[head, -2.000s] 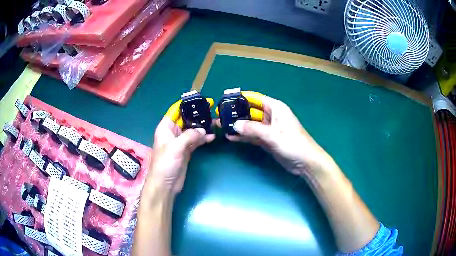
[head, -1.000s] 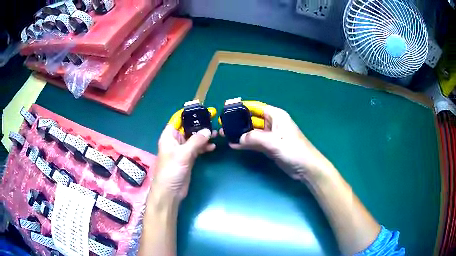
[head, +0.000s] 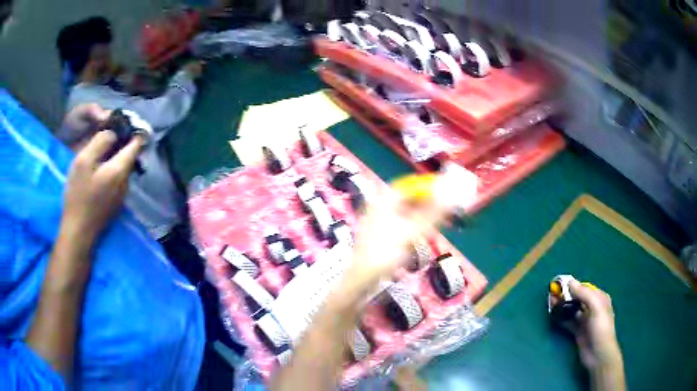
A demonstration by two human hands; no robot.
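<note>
My left hand [head: 397, 229], blurred and bright, is over the pink foam tray [head: 237, 200]. A yellow finger cot shows on it. A blurred pale band [head: 457, 187] with a dark part is at its fingertips, looking like a watch held there. My right hand [head: 592, 313], with yellow finger cots, holds a smartwatch [head: 565, 307] with a white strap and dark case over the green mat [head: 520, 336]. Rows of watches with pale, dotted straps stand in the foam tray. A white printed sheet [head: 309, 298] lies on some of them, partly behind my left arm.
Stacked foam trays [head: 489, 107] with watches and clear film stand at the back. Yellow paper [head: 290, 122] lies behind the near tray. At left a person in blue [head: 115, 282] holds a watch; another person [head: 134, 114] sits farther back. Tan tape [head: 535, 256] edges the mat.
The view has swung left, bringing two people into sight; the fan is out of view. My hands have moved apart, the left over the tray, the right staying over the mat with its watch.
</note>
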